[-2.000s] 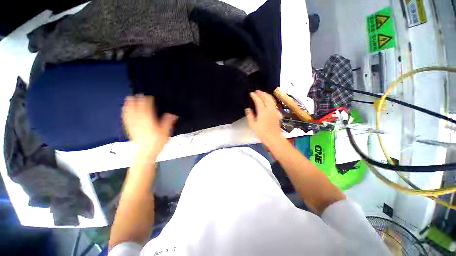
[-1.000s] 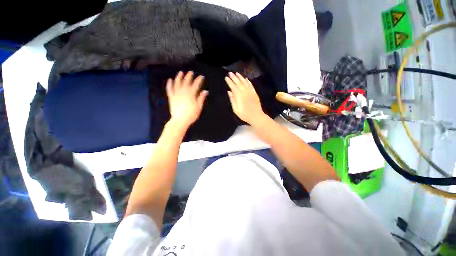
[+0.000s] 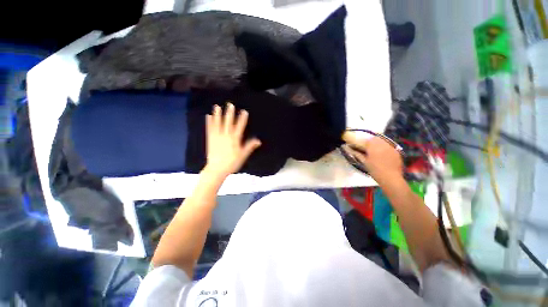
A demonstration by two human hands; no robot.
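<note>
The black garment (image 3: 270,120) lies flat over the right part of the navy padded board (image 3: 135,133); its right end reaches toward the iron. My left hand (image 3: 228,141) rests on the left part of the black cloth with fingers spread, holding nothing. My right hand (image 3: 377,157) is closed around the wooden handle of the steam iron (image 3: 356,159) at the table's right edge. The hand covers most of the handle, and only part of the iron's rim shows.
Grey tweed (image 3: 168,51) is heaped along the board's far side. Dark grey cloth (image 3: 96,216) hangs at the left table end. A checked cloth (image 3: 420,114) lies right of the table. The green bin (image 3: 414,225), red and teal containers and blurred hoses are at lower right.
My right hand has left the black cloth, moved right and taken hold of the iron handle. My left hand stays on the cloth, slightly lower. The view has shifted.
</note>
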